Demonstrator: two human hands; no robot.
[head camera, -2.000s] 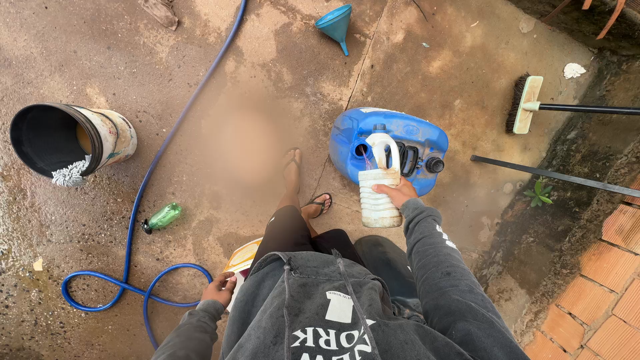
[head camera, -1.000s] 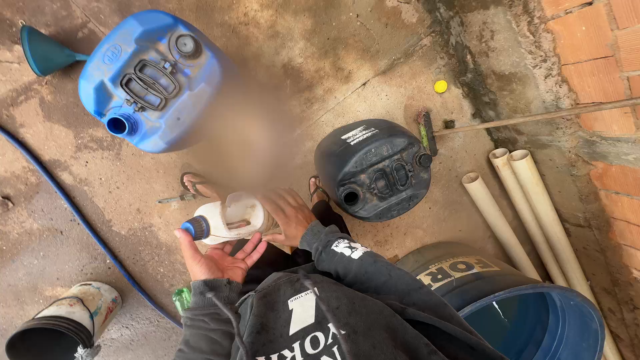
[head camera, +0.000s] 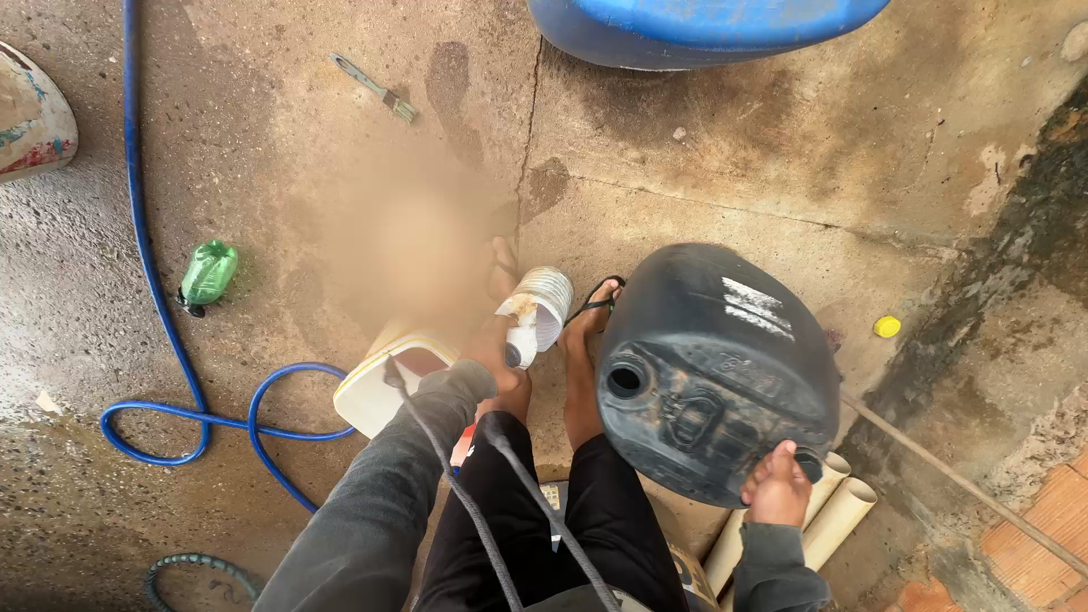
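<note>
My left hand (head camera: 497, 353) grips a white plastic container (head camera: 544, 302) with a cut-open side and ribbed walls, held low between my feet. The fingers of my right hand (head camera: 778, 486) are closed on the top edge of a black plastic jerrycan (head camera: 722, 340), beside its dark cap (head camera: 807, 463). The jerrycan's other opening is uncovered and dark inside. A white bucket (head camera: 361, 399) with a yellowish rim stands left of my left hand, partly hidden by my sleeve.
A blue jerrycan (head camera: 705, 30) stands at the top. A blue hose (head camera: 140, 212) loops down the left, near a green plastic bottle (head camera: 209, 272). A paintbrush (head camera: 374, 87), a yellow cap (head camera: 886, 326) and a painted bucket (head camera: 34, 119) are on the concrete. Pale pipes (head camera: 837, 523) lie lower right.
The white container, between both hands one second ago, is now in my left hand alone. My right hand has moved onto the black jerrycan. The view has shifted strongly.
</note>
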